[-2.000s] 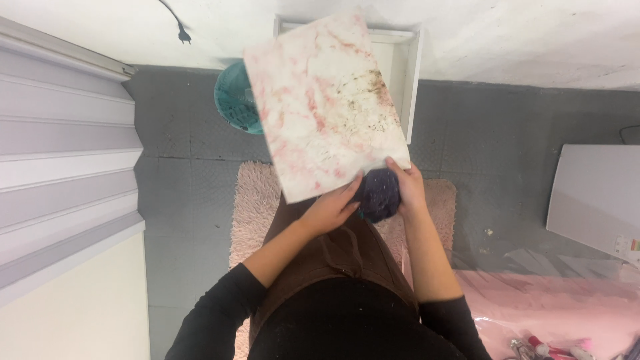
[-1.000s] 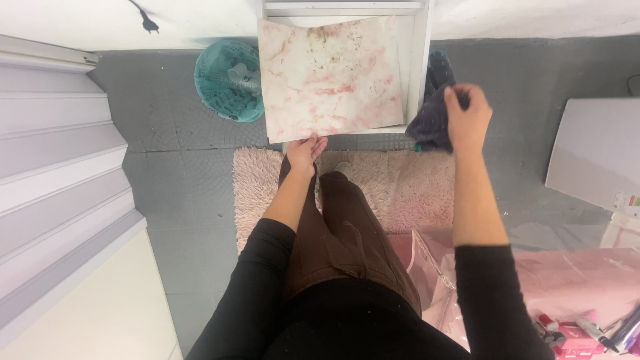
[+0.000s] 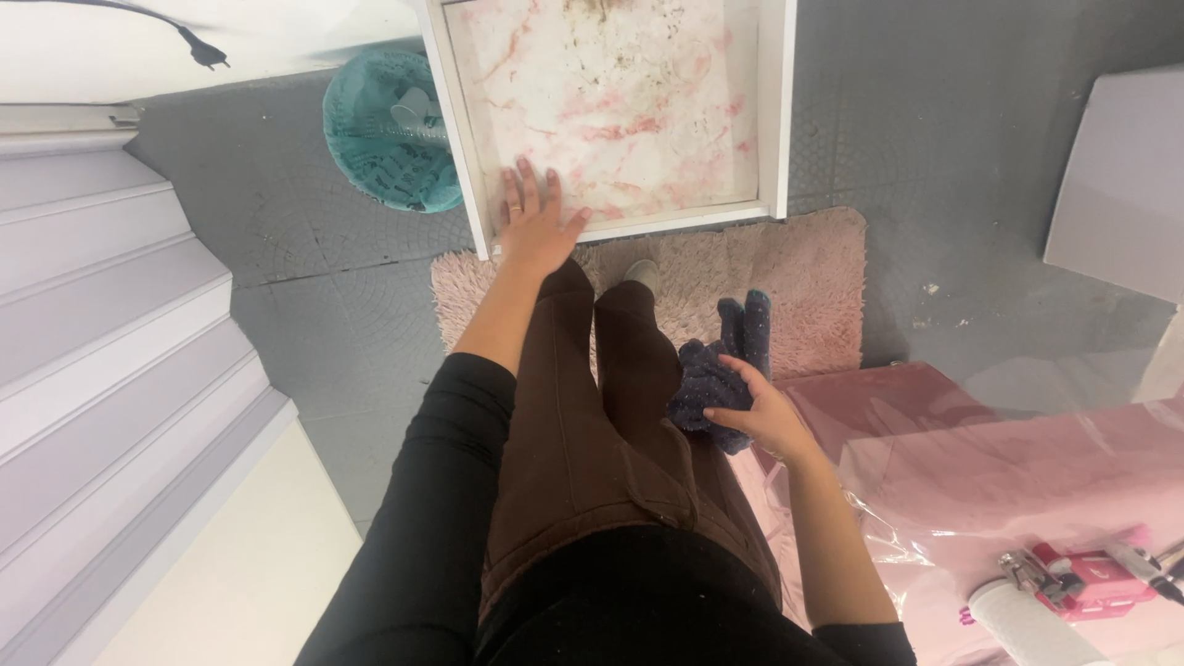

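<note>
A pink-and-white marbled sheet (image 3: pixel 601 120) lies inside a white drawer (image 3: pixel 779 120), with dark brown specks and stains near its far end. My left hand (image 3: pixel 538 227) rests at the drawer's near left corner, fingers spread over the sheet, holding nothing. Lower right, my right hand (image 3: pixel 754 412) has a crumpled dark blue speckled cloth (image 3: pixel 705 388) between thumb and fingers, beside my thigh. Two narrow parts of the cloth with teal tips stick out above the hand.
A bin with a teal liner (image 3: pixel 384 139) stands left of the drawer. A pink shaggy rug (image 3: pixel 814 287) lies underfoot. A pink table covered in clear plastic (image 3: pixel 999 462) is at the right, bearing small items. A black plug (image 3: pixel 203 48) hangs upper left; a folding door (image 3: pixel 120 305) is left.
The marbled sheet, held up in front of the drawer two seconds ago, now lies down inside it. My right hand has moved with the cloth from beside the drawer toward my body.
</note>
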